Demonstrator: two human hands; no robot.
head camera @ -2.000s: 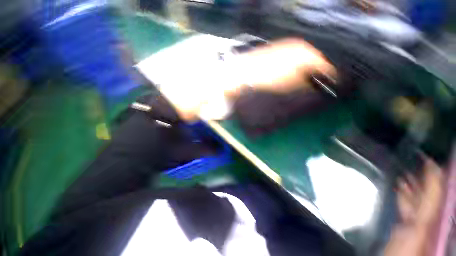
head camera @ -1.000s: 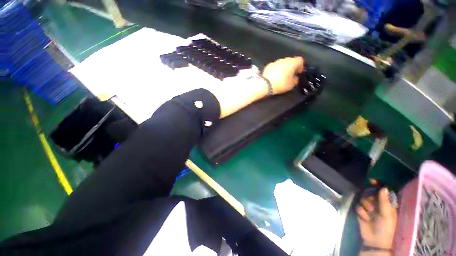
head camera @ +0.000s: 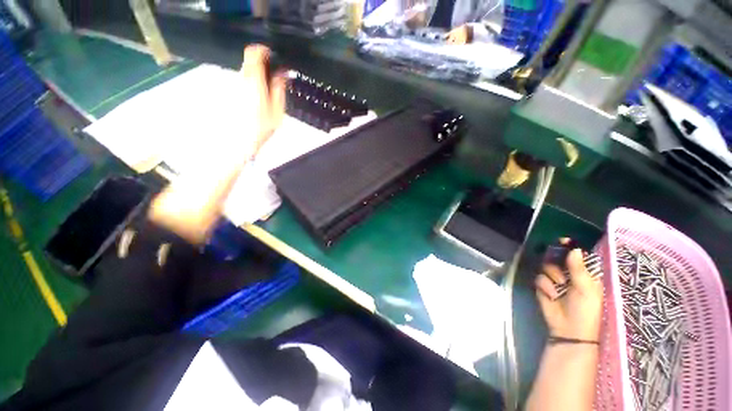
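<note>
My left hand (head camera: 269, 96) is over the white foam sheet (head camera: 132, 108), at the left end of the rows of filled parts (head camera: 325, 104). It is blurred, and whether it holds anything is unclear. My right hand (head camera: 574, 293) is palm up beside the pink basket. It holds several silver metal pins (head camera: 592, 265) and a black plastic part (head camera: 555, 254) at the fingertips. The black tray (head camera: 361, 168) lies upside down or empty-faced on the green bench, with several filled parts (head camera: 448, 124) at its far right end.
The pink basket (head camera: 614, 321) of pins stands at the right. The black block in a metal frame (head camera: 490, 225) sits below the bench machine (head camera: 554, 132). White paper (head camera: 465, 305) lies at the front edge, beside a pale hose (head camera: 511, 321). Blue crates (head camera: 36, 144) stand at left; a person's hand (head camera: 459, 34) shows behind.
My left hand has moved left from the filled parts on the black tray to the rows on the foam sheet. The view has shifted, showing more of the basket. My right hand stays beside it.
</note>
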